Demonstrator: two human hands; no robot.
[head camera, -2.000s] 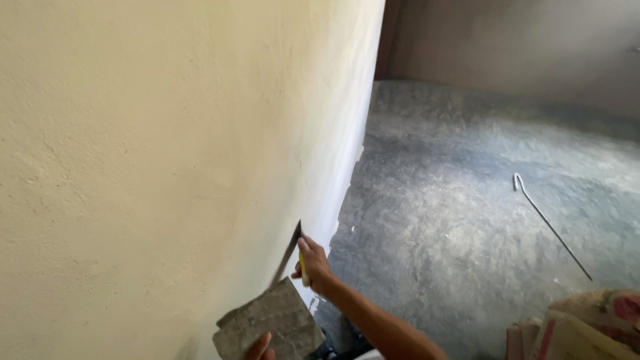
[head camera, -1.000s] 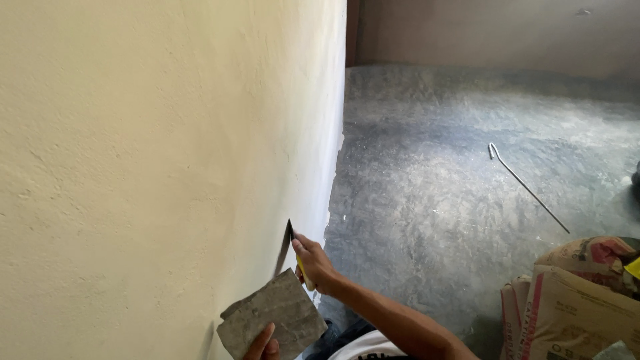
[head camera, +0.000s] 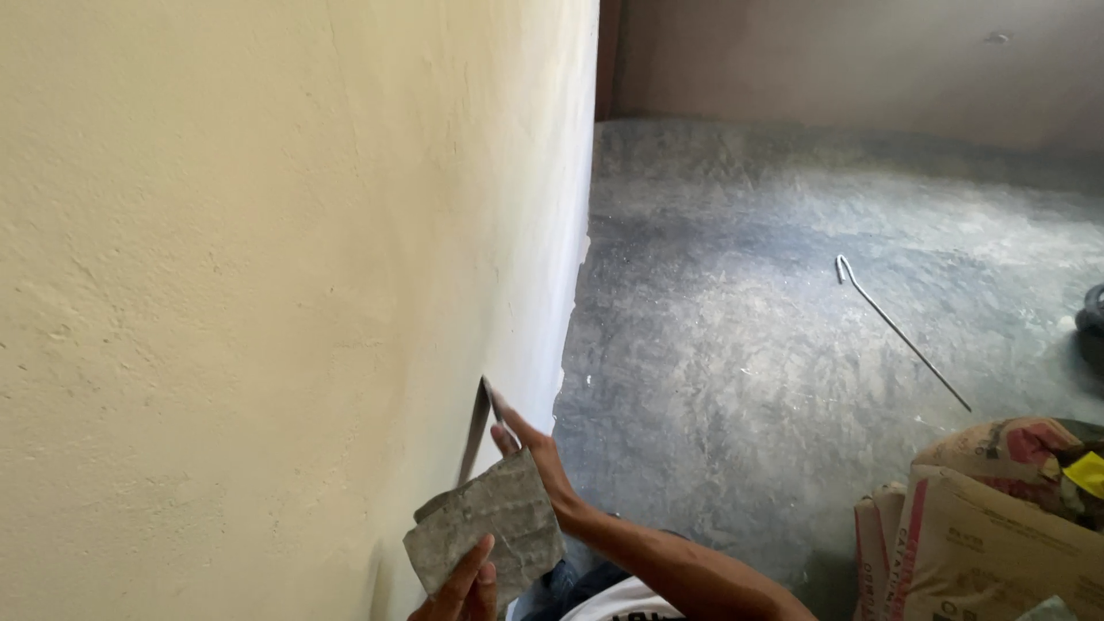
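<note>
My right hand (head camera: 520, 431) grips a putty knife (head camera: 474, 431), whose wide dark blade rests edge-on against the cream plastered wall (head camera: 216, 302) near its foot. The knife's handle is mostly hidden by the fingers. Lower down, my left hand (head camera: 468, 582) holds a flat grey board (head camera: 496, 522) with a stained surface, thumb and fingers at its lower edge. The board overlaps the lower end of the blade in view, and whether the two touch cannot be told.
A thin metal rod with a hooked end (head camera: 901, 336) lies on the grey concrete floor (head camera: 699, 371). Printed paper sacks (head camera: 992, 535) lie at the lower right, with a yellow item (head camera: 1088, 473) on them. A dark object (head camera: 1092, 315) sits at the right edge.
The view has shifted, bringing more of the sacks into sight. My right hand's fingers sit differently on the putty knife, and the yellow handle seen earlier is now hidden.
</note>
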